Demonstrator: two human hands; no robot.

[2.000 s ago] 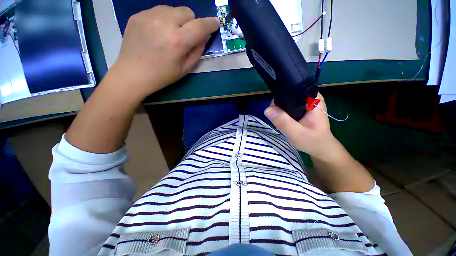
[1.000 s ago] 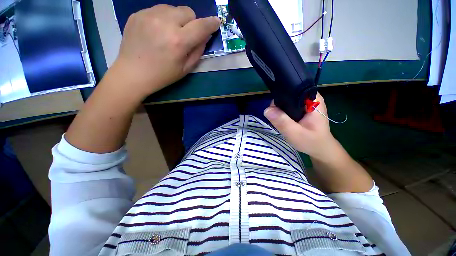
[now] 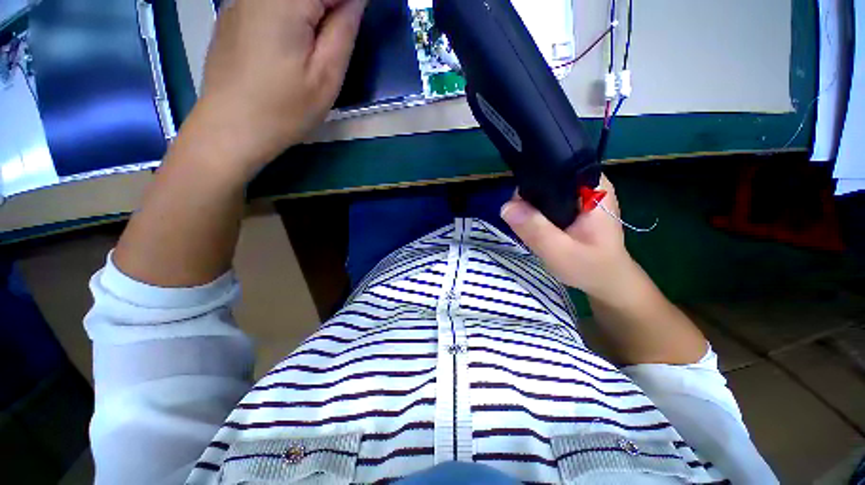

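My right hand (image 3: 579, 242) is closed around the black hot glue gun (image 3: 517, 95), below the bench edge; a red part shows at the gun's near end. The gun's front reaches over a display unit and is cut off by the top edge. The unit has a dark panel (image 3: 384, 57) on the left, a white part (image 3: 550, 24) on the right and a green circuit board (image 3: 446, 83) between them. My left hand (image 3: 285, 66) is over the dark panel's left side, cut off by the top edge. Its fingertips are out of view, so its hold is unclear.
A second display unit (image 3: 95, 90) lies at the far left. Dark and red lead wires with white connectors (image 3: 616, 85) lie on the beige mat (image 3: 711, 66) at right. White sheets (image 3: 854, 104) are at the far right. The green bench edge (image 3: 702, 140) runs in front of me.
My left hand has moved up and left, away from the circuit board, uncovering more of the dark panel. My right hand and the glue gun have barely moved.
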